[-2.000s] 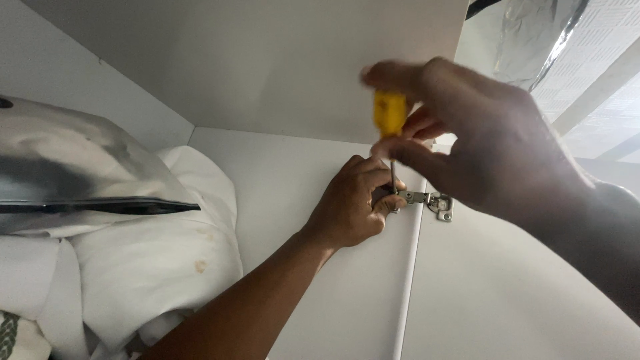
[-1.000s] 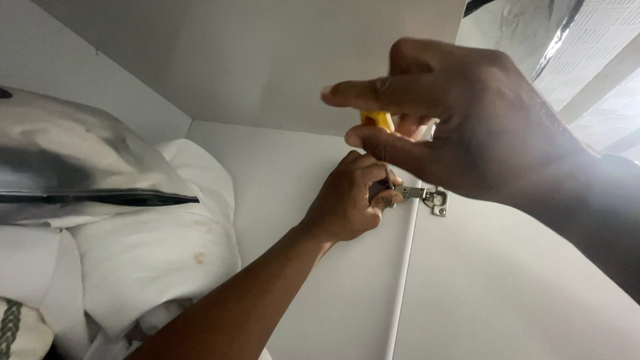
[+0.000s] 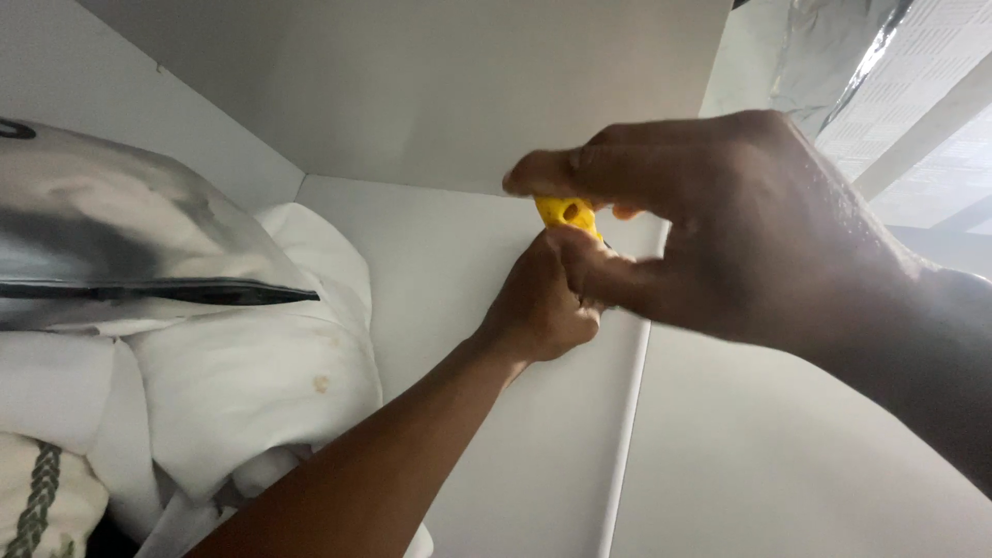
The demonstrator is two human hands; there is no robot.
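A screwdriver's yellow handle point(image 3: 568, 215) is pinched between the thumb and fingers of my right hand point(image 3: 697, 225); its shaft is hidden. My left hand point(image 3: 539, 310) is curled just below the handle, at the front edge of the white cabinet panel point(image 3: 496, 434). What its fingertips hold or touch is hidden behind my right thumb. The metal hinge joining the panel and the white door point(image 3: 783, 449) is covered by my hands.
Above is a white shelf board point(image 3: 434, 85). At left, a shiny silver bag point(image 3: 132, 217) with a black edge lies on white cloth bundles point(image 3: 263, 380), beside a braided cord point(image 3: 39, 496). Silvery sheeting point(image 3: 837, 62) shows at the top right.
My right hand has moved down toward my left hand with the screwdriver. The hinge, partly visible in both earlier frames, is now hidden behind the hands.
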